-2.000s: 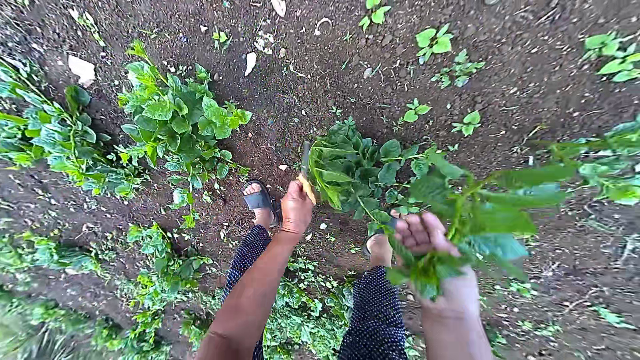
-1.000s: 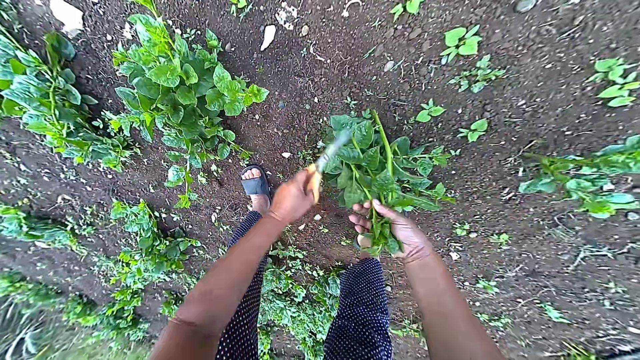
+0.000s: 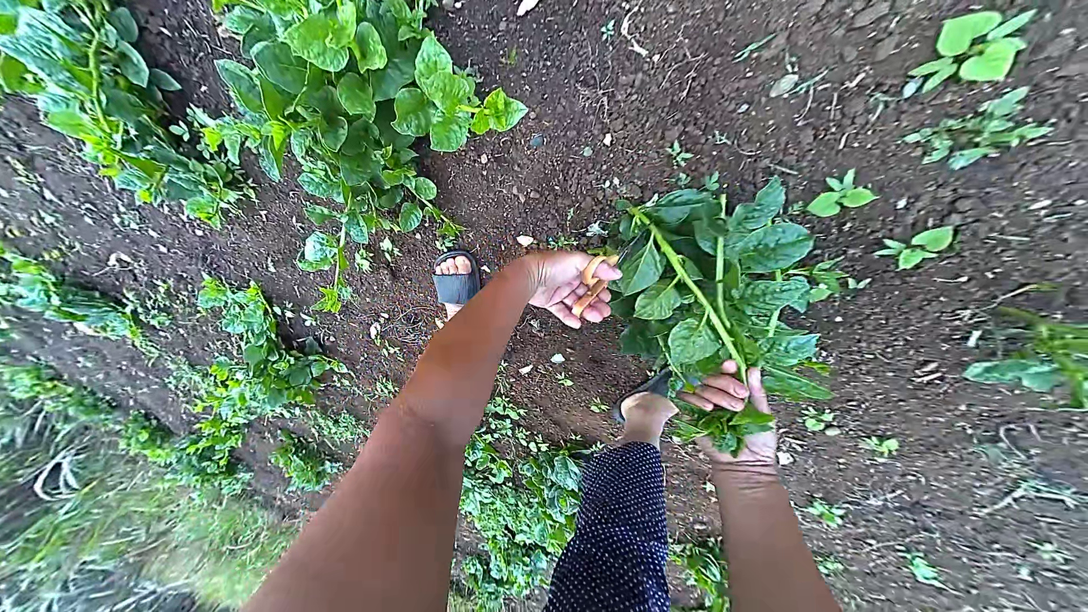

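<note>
My left hand (image 3: pixel 575 287) holds scissors (image 3: pixel 592 293) with orange handle loops, palm partly turned up. Their dark blades point at the leaves of a leafy green plant (image 3: pixel 693 340) and are partly hidden there. My right hand (image 3: pixel 733 408), lower right of the scissors, grips cut-looking green stems and leaves at the plant's lower edge. A thick pale green stem (image 3: pixel 680 270) runs from that hand up to the left across the foliage. Leaves hide where the other stems begin.
Leafy plants (image 3: pixel 357 93) stand at the upper left, with lower greenery (image 3: pixel 527 493) between my legs. Small seedlings (image 3: pixel 977 51) dot the brown soil (image 3: pixel 884 221) at the right. My sandalled foot (image 3: pixel 456 276) is left of the scissors, the other beside my right hand.
My right hand has come down and left with its greens to the plant. My left hand has turned, showing more palm, with the scissors still in it. The view has moved closer.
</note>
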